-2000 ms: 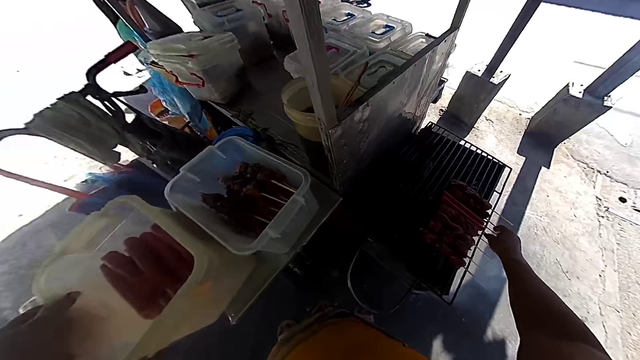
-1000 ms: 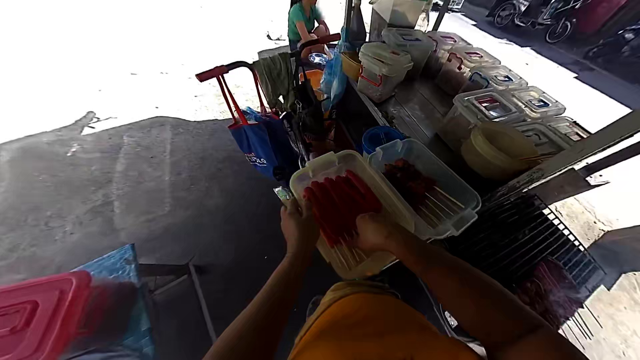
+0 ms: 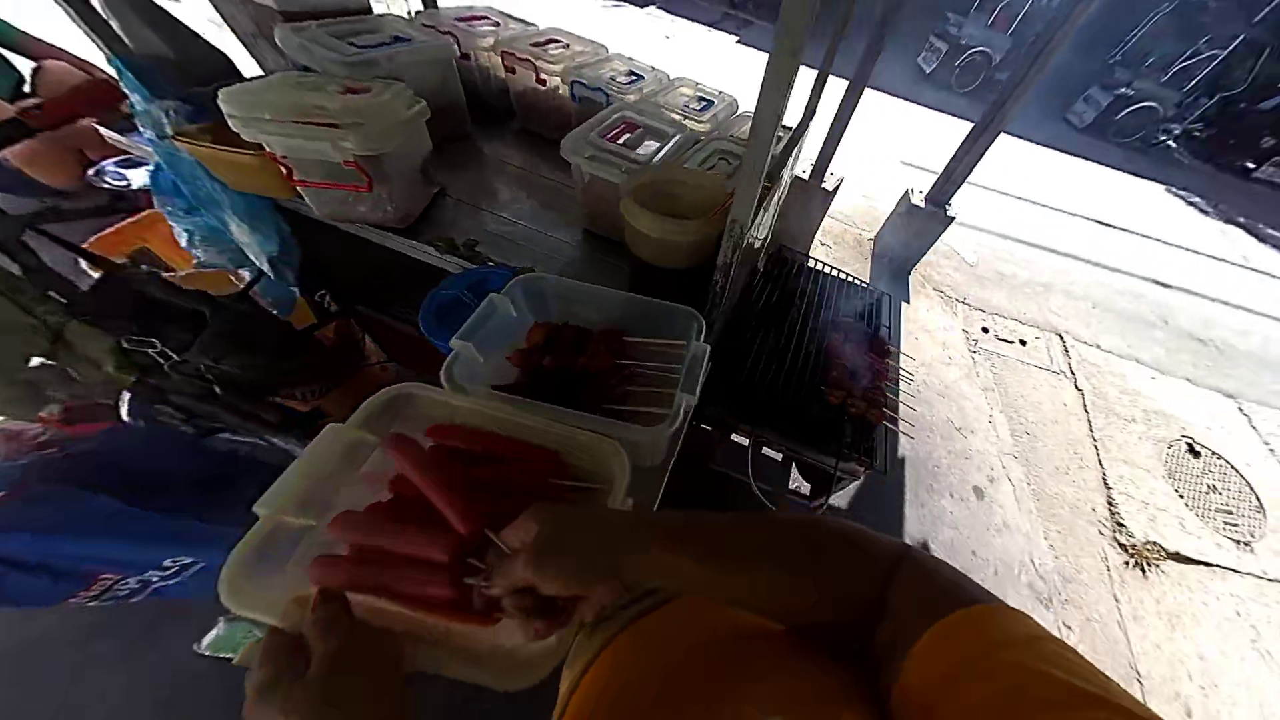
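In the head view a pale plastic container holds several red hotdogs on sticks. My left hand grips its near left rim, with the thumb over the edge. Inside, at the near right, my right hand closes around the stick ends of some hotdogs; its fingertips are partly hidden in shadow. Touching or very near this container on its far side is a clear plastic tub with skewered meat. More meat skewers lie on the smoking grill grate to the right.
Lidded plastic boxes and a yellowish bucket stand on the cart top. A blue bowl is behind the tubs. Metal posts rise beside the grill. A blue bag is at left, and a person's arm shows beyond.
The view has swung back toward the grill and cart. Two seconds ago my right hand was at the grill's edge; one second ago it was at the hotdogs, where it remains. Some hotdogs now lie at different angles.
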